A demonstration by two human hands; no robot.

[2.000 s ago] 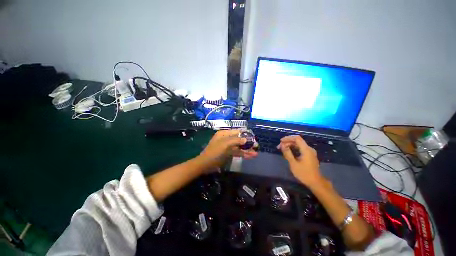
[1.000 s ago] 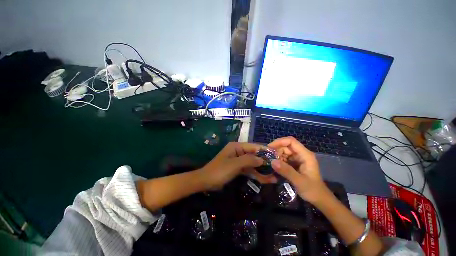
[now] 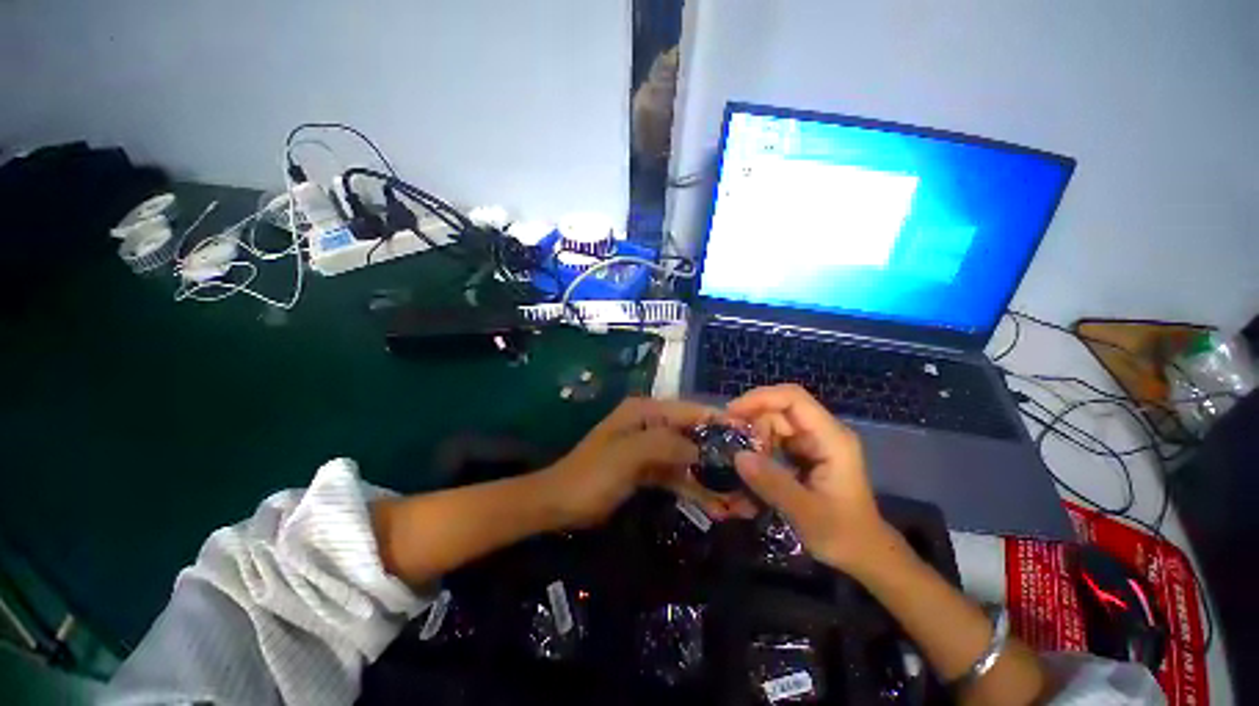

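A dark, round, shiny unit in clear crinkly film is held between both hands above the black foam tray. My left hand grips its left side. My right hand holds its right side with thumb and fingers. The black foam tray lies below, with several bagged units in its pockets. White label strips show on some, such as the bagged unit at the bottom. My hands and forearms hide part of the tray's back row.
An open laptop with a bright blue screen stands behind the tray. A black mouse lies on a red mat at right. A power strip with tangled cables and a dark flat object lie on the green mat.
My right hand has come from over the laptop keyboard to the unit, which both hands now hold. The unit was in my left hand alone, and has moved closer to the tray.
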